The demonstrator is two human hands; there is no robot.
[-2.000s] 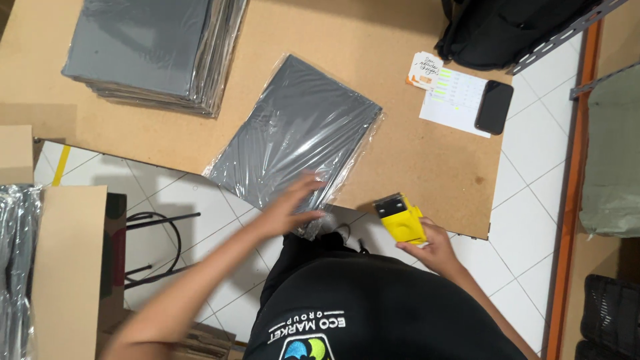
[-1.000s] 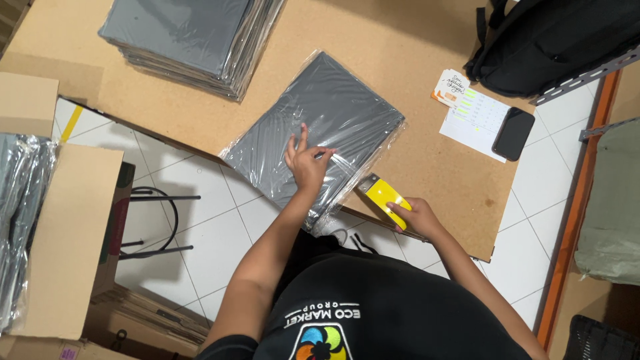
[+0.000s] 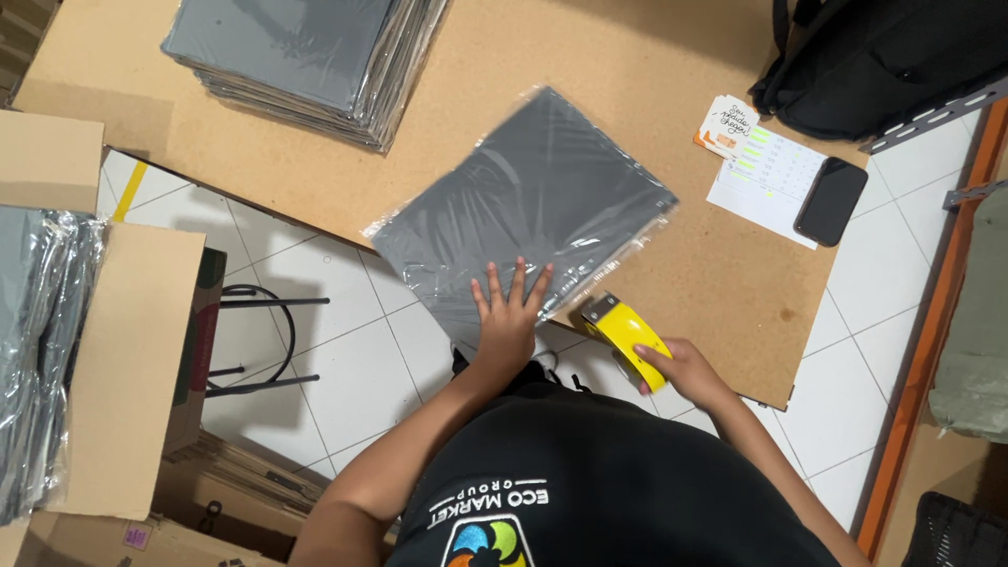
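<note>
A grey item in a clear plastic bag (image 3: 535, 189) lies at the front edge of the wooden table, its lower corner hanging past the edge. My left hand (image 3: 508, 319) rests on its lower part with the palm down and the fingers spread. In my right hand (image 3: 673, 370) is a yellow handheld tape dispenser (image 3: 634, 335), its metal end close to the bag's lower right side. A stack of similar bagged grey items (image 3: 276, 55) stands at the back left of the table.
On the right of the table (image 3: 709, 291) lie a printed sheet (image 3: 764, 185), a card with writing (image 3: 726, 126) and a smartphone (image 3: 831, 201). A black backpack (image 3: 890, 63) is behind them. An open cardboard box (image 3: 142, 354) with bagged grey items stands at left, above a tiled floor.
My left hand was raised over the bag with bent fingers a second ago; now it lies flat, lower on the bag. The tape dispenser stays in my right hand, turned to a different angle.
</note>
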